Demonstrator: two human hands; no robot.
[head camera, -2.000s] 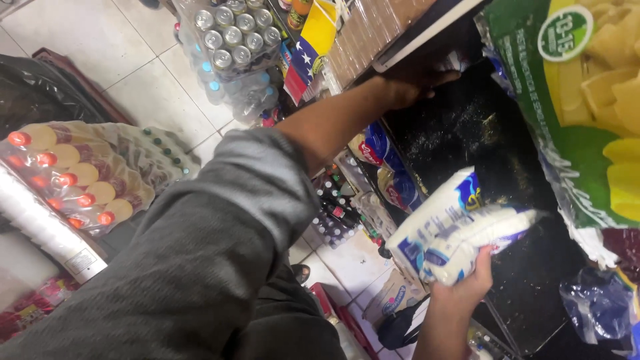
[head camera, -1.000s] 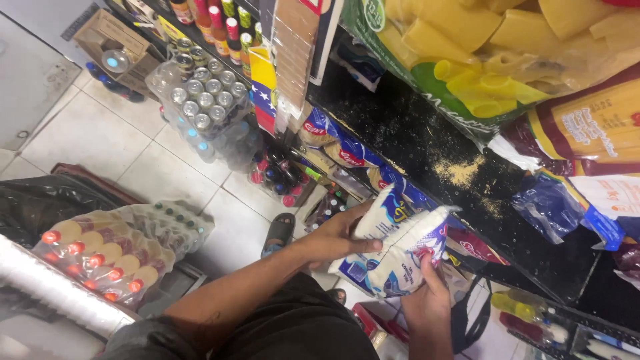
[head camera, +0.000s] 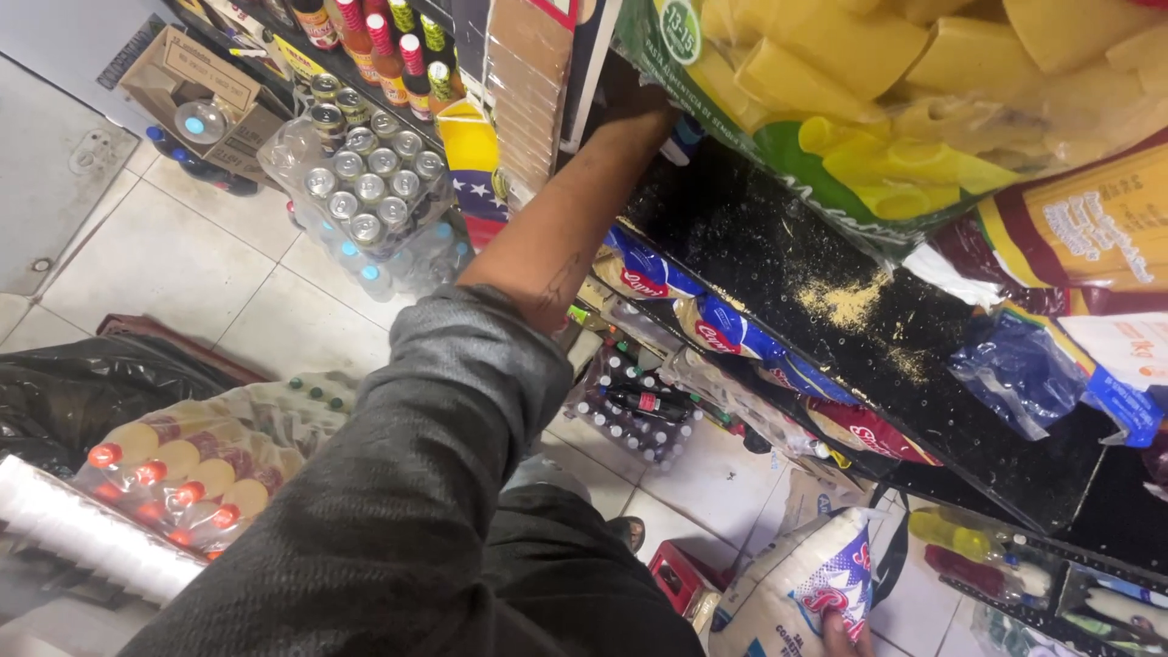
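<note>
My left hand (head camera: 643, 105) is deep in the dark upper part of a black shelf (head camera: 757, 219), its fingers hidden, beside a partly hidden blue-and-white packet (head camera: 683, 141). Low on the right, the fingers of my right hand (head camera: 844, 634) grip the lower edge of a white, purple and red plastic bag of salt (head camera: 794, 584). Pale crumbs (head camera: 844, 301) lie scattered on the shelf.
A large pasta bag (head camera: 876, 100) overhangs the shelf, with torn blue plastic wrap (head camera: 1022, 370) near it. Blue packets (head camera: 721, 324) line the tier below. Shrink-wrapped cans (head camera: 370, 182), bottles (head camera: 182, 484) and a red crate (head camera: 680, 575) stand around the tiled floor.
One second ago both my hands were on a white-and-blue bag. My left hand has left it and gone up into the shelf; my right hand is now lower, at the bag's edge.
</note>
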